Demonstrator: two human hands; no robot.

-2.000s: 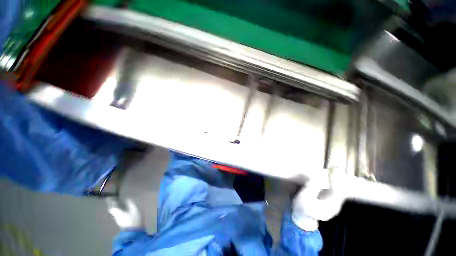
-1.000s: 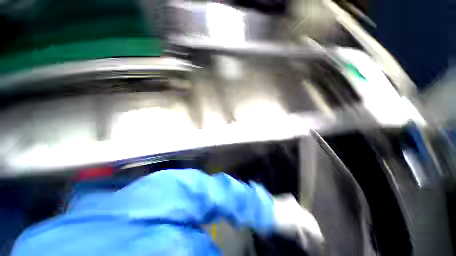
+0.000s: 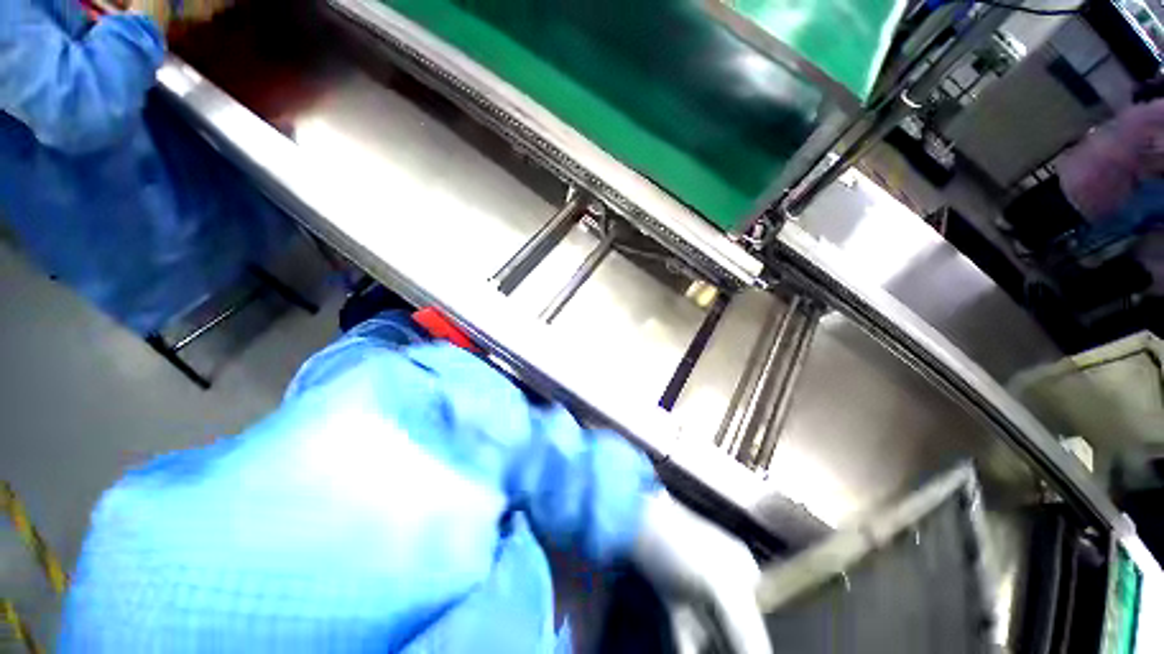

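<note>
A dark grey tray with a light rim, like a carrier frame [image 3: 881, 575], is tilted at the lower right, cut off by the picture's edge and blurred. My white-gloved left hand [image 3: 702, 562], at the end of a blue sleeve, is beside its left corner. The hand is blurred and partly cut off, with fingers pointing down; its grip cannot be made out. My right hand is not in view. The silver conveyor [image 3: 587, 332] runs diagonally past me, with several short crossbars.
A green-topped bench [image 3: 600, 102] stands beyond the conveyor. A person in a blue smock [image 3: 141, 217] is at the upper left, beside a stool frame. A red object [image 3: 443, 327] is at the conveyor's near edge. A person in pink [image 3: 1117, 160] is in the right background.
The view has swung to the right since the first frame. The grey tray now shows at the lower right. My right hand, seen in the first frame, is out of view.
</note>
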